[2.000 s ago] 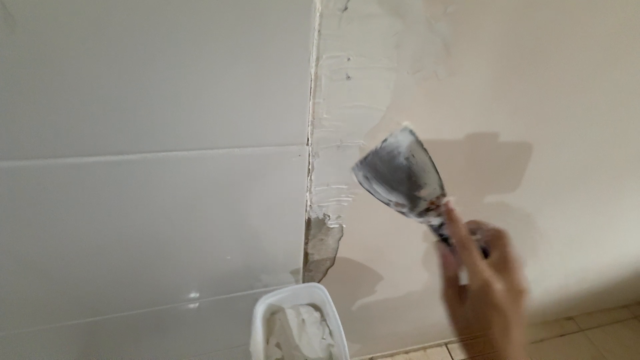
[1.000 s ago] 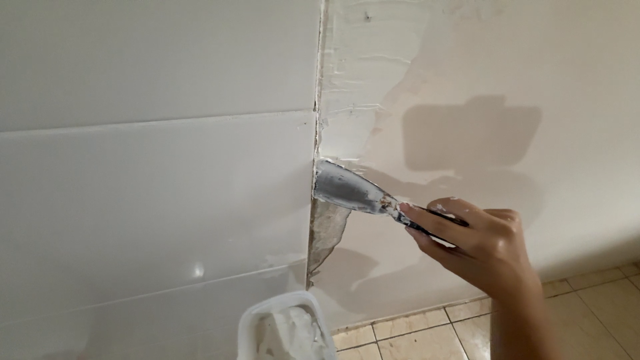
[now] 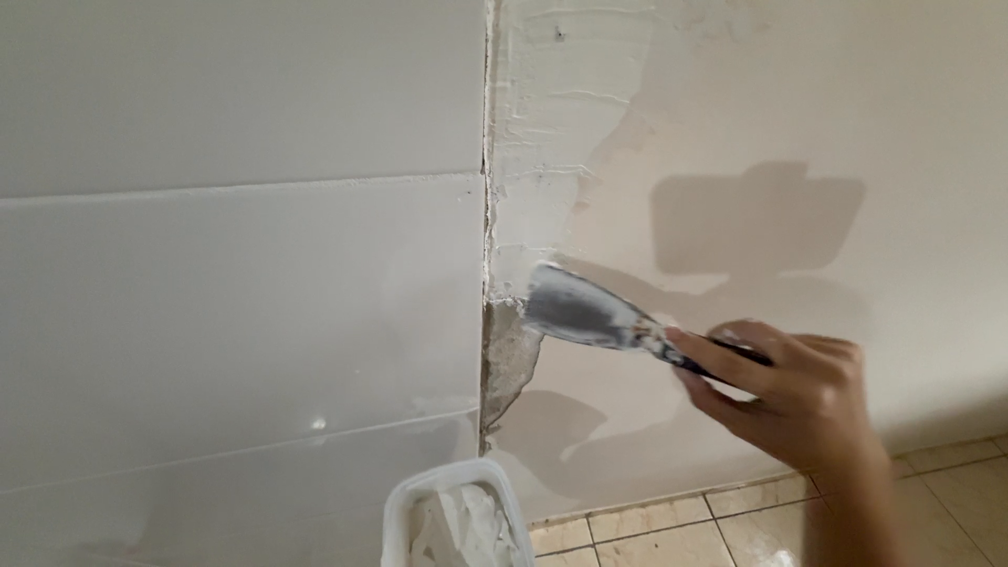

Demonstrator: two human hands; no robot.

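Note:
My right hand (image 3: 787,394) grips the dark handle of a putty knife (image 3: 579,311), its blade smeared with white filler and held at the wall just right of the tile edge. Beside and below the blade is a bare, rough grey patch (image 3: 508,362). Above it, a band of pale filler (image 3: 567,118) with ridges runs up the wall along the joint. A white plastic tub (image 3: 391,516) of white filler (image 3: 465,524) shows at the bottom edge. My left hand is not in view.
Large glossy wall tiles (image 3: 236,299) cover the left side, with a narrow gap (image 3: 486,157) at their edge. A painted wall (image 3: 906,331) lies to the right, bearing shadows. Beige floor tiles (image 3: 669,543) meet the wall at the lower right.
Two seconds ago the knife was raised away from the joint; a second ago its blade was at the tile edge. Now the blade is slightly right of that edge. Filler reaches lower, and less grey patch shows.

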